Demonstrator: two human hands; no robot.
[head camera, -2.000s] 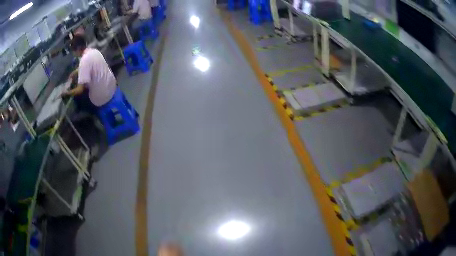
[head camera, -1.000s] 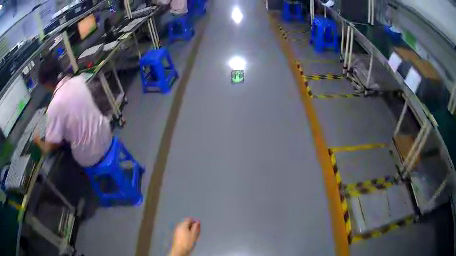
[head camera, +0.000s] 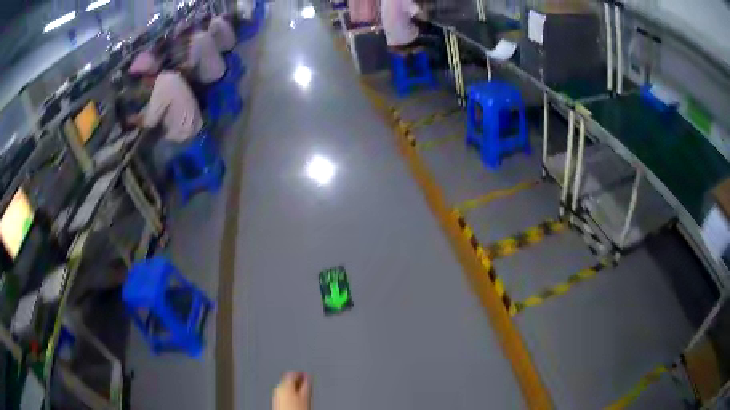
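My left hand (head camera: 293, 391) shows small and blurred at the bottom edge, left of centre, partly cut off. Its fingers look curled in and no object shows in it. My right hand is not in view. Ahead lies the grey aisle floor (head camera: 368, 240) between two orange-brown lines. A dark floor marker with a green arrow (head camera: 335, 291) lies in the aisle, ahead of my left hand.
Blue stools (head camera: 167, 306) stand left of the aisle, others (head camera: 497, 124) on the right. Seated people (head camera: 172, 104) work at the left benches. Another person (head camera: 400, 22) sits at the far right. A green-topped bench (head camera: 656, 136) and yellow-black floor markings (head camera: 524, 239) line the right.
The view has moved forward along the aisle. The green arrow marker is much nearer. The near left person has passed out of view. My left hand sits slightly lower in the picture than one second ago.
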